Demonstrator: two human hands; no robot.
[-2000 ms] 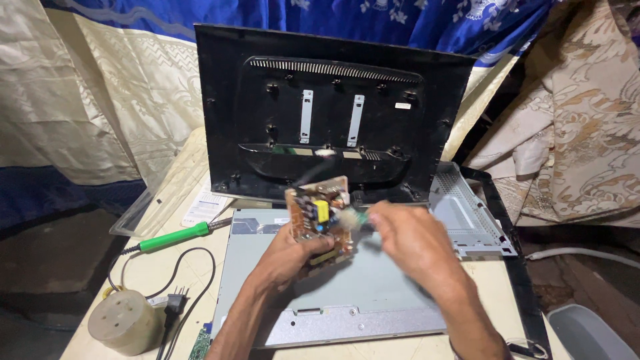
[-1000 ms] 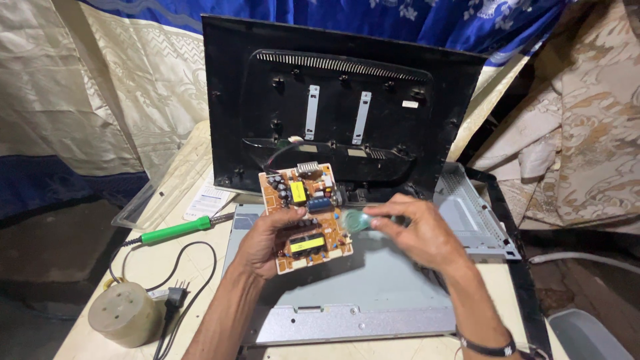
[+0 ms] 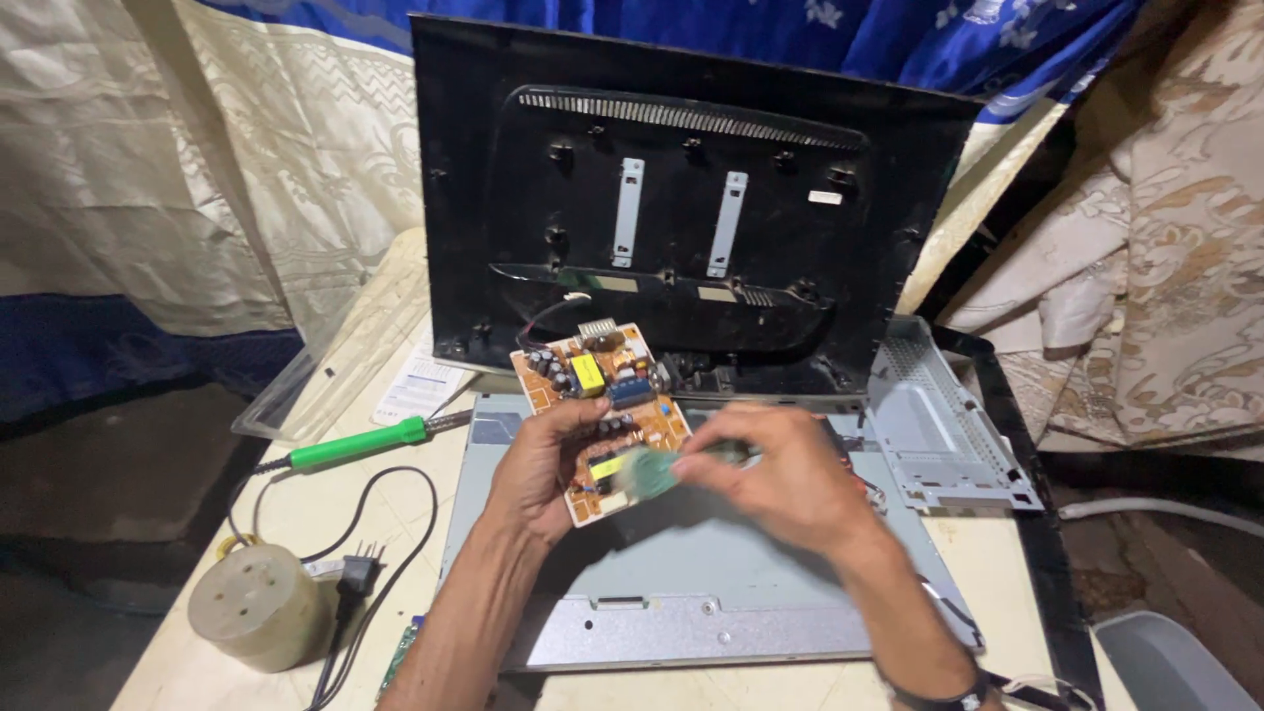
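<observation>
My left hand [image 3: 543,459] grips the lower left edge of an orange-brown power supply circuit board [image 3: 647,427], its component side facing up, tilted above the grey metal back of a display panel [image 3: 691,563]. Capacitors, yellow-wrapped transformers and a blue component stand on the board. In my right hand [image 3: 765,464] is a small green brush [image 3: 654,474], blurred, its pale bristle end at the board's lower right part near a yellow-wrapped transformer. A short cable with a white connector rises behind the board's top left corner.
A black plastic monitor back cover [image 3: 681,217] leans upright behind the panel. On the left lie a green-handled soldering iron [image 3: 360,444], a power plug [image 3: 358,571] with its cord and a round translucent block [image 3: 259,607]. A perforated metal shield [image 3: 943,425] is at the right.
The brush has moved from the board's right side down to its lower part. Two seconds ago the board was tilted more steeply; now its component face shows more fully.
</observation>
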